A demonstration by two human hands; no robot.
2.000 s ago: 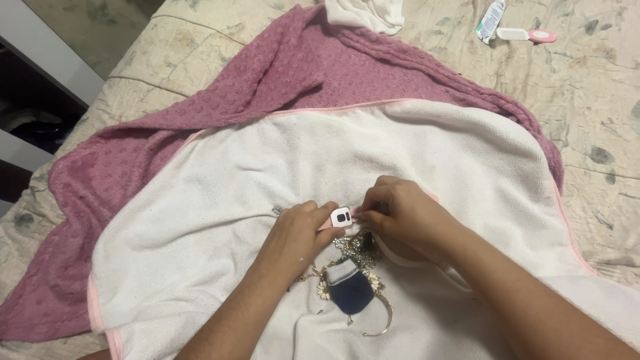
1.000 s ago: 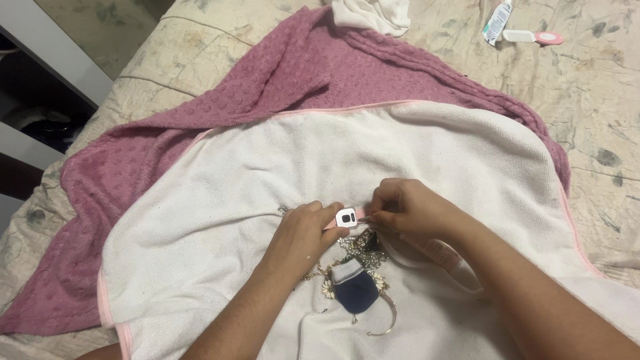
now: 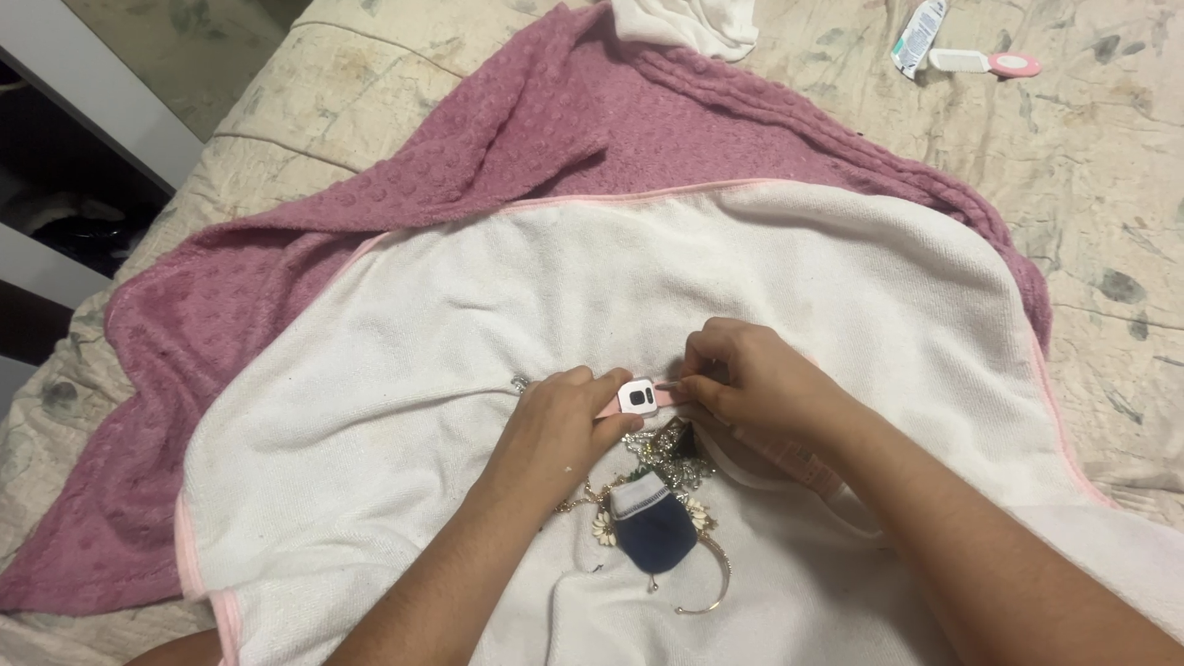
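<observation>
My left hand (image 3: 564,425) grips a small white-cased watch (image 3: 637,398) by its pink band, the back of the case facing up. The fingertips of my right hand (image 3: 758,379) pinch the other end of the band. Just below lie a tangle of silvery jewelry (image 3: 673,451), a navy pouch with a grey top (image 3: 655,525), cream flower pieces (image 3: 604,528) on either side of the pouch, and a thin open bangle (image 3: 726,578). Under my right wrist, a clear round item with pink print (image 3: 814,474) is partly hidden.
A white towel with pink edging (image 3: 444,314) lies over a mauve textured blanket (image 3: 361,194) on a bed with a floral cover (image 3: 1101,166). At the top are a white cloth (image 3: 689,23), a tube (image 3: 918,37) and a pink-and-white baby brush (image 3: 985,63). White furniture (image 3: 102,69) borders the left.
</observation>
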